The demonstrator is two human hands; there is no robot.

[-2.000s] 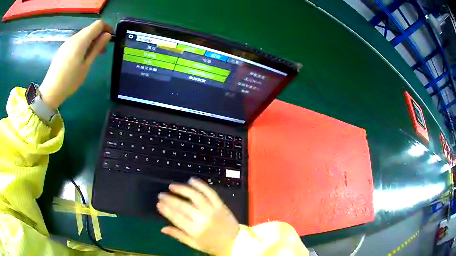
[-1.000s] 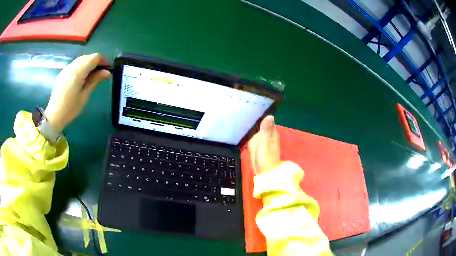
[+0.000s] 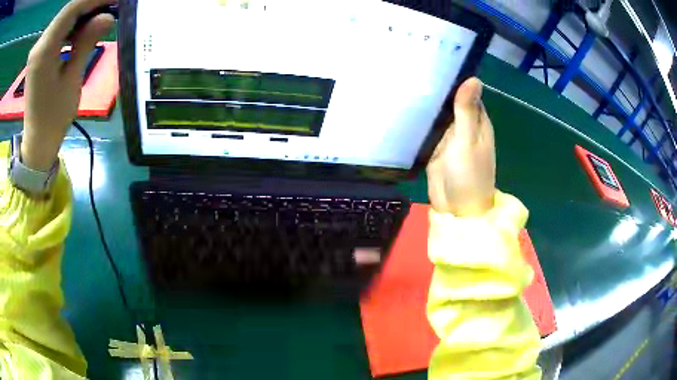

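Note:
The tablet computer (image 3: 245, 82) is raised towards me, its lit white screen showing two dark strips with traces. The black keyboard (image 3: 260, 237) hangs below it, blurred and tilted, with a small white sticker at right. My left hand (image 3: 56, 82) is at the tablet's upper left edge, pinching a dark plug at the edge. My right hand (image 3: 464, 152) grips the tablet's right edge, thumb up. A black cord (image 3: 100, 223) runs from near my left hand down to the bench.
The red foam pad (image 3: 401, 297) lies at right, partly under my right sleeve. Yellow tape (image 3: 151, 352) holds the cord at lower left. Another tablet on a red pad (image 3: 104, 96) lies at upper left. Smaller red pads with units (image 3: 605, 177) lie far right, near blue racking.
My right hand went from the trackpad to the tablet's right edge. Tablet and keyboard have lifted off the bench towards me. The screen changed from green blocks to white with dark strips.

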